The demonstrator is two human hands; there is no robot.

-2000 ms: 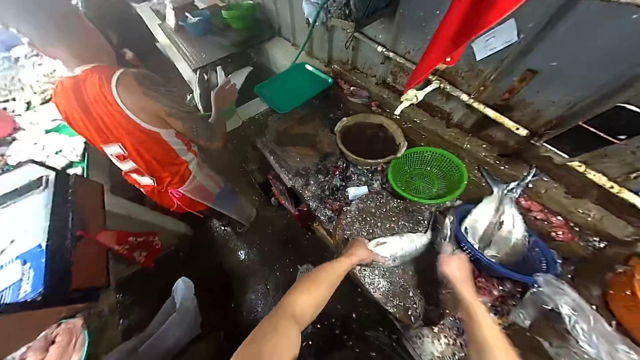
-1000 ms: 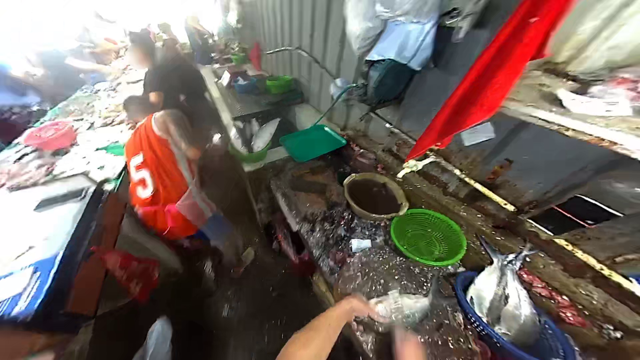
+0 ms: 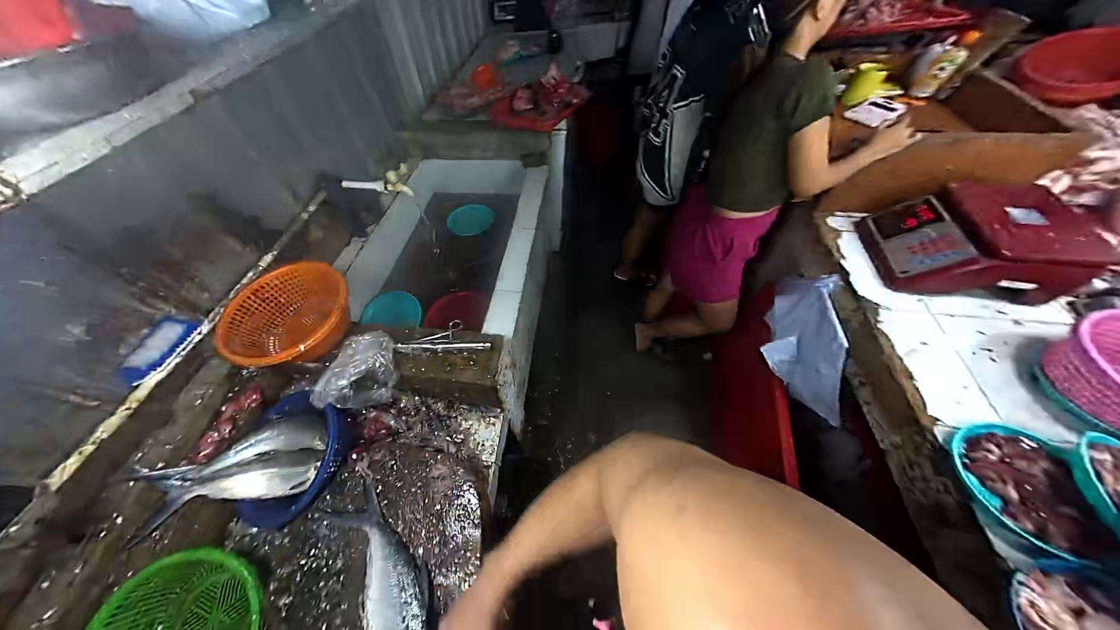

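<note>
A silver fish (image 3: 394, 569) lies on the wet, scale-covered work slab (image 3: 437, 490) at the bottom left of centre, its forked tail pointing up. My bare arm crosses the lower middle of the view, and the hand at its end (image 3: 472, 608), seemingly my right hand, is cut off by the lower edge, right beside the fish; its fingers are hidden. My other hand is out of view. Left of the fish, a blue basket (image 3: 337, 446) holds silver fish with tails over its rim. A green plastic basket (image 3: 179, 591) stands at the lower left.
An orange basket (image 3: 284, 315), a clear plastic bag (image 3: 359, 372) and metal scissors (image 3: 442, 341) lie beyond the slab. Behind is a tiled water basin (image 3: 516, 262) with floating bowls. People stand in the aisle; a red scale (image 3: 989, 241) and teal bowls of meat (image 3: 1019, 490) are on the right counter.
The view has swung far to the right. Both hands were at the fish on the slab before; now one arm reaches across the lower view and the other hand has left it.
</note>
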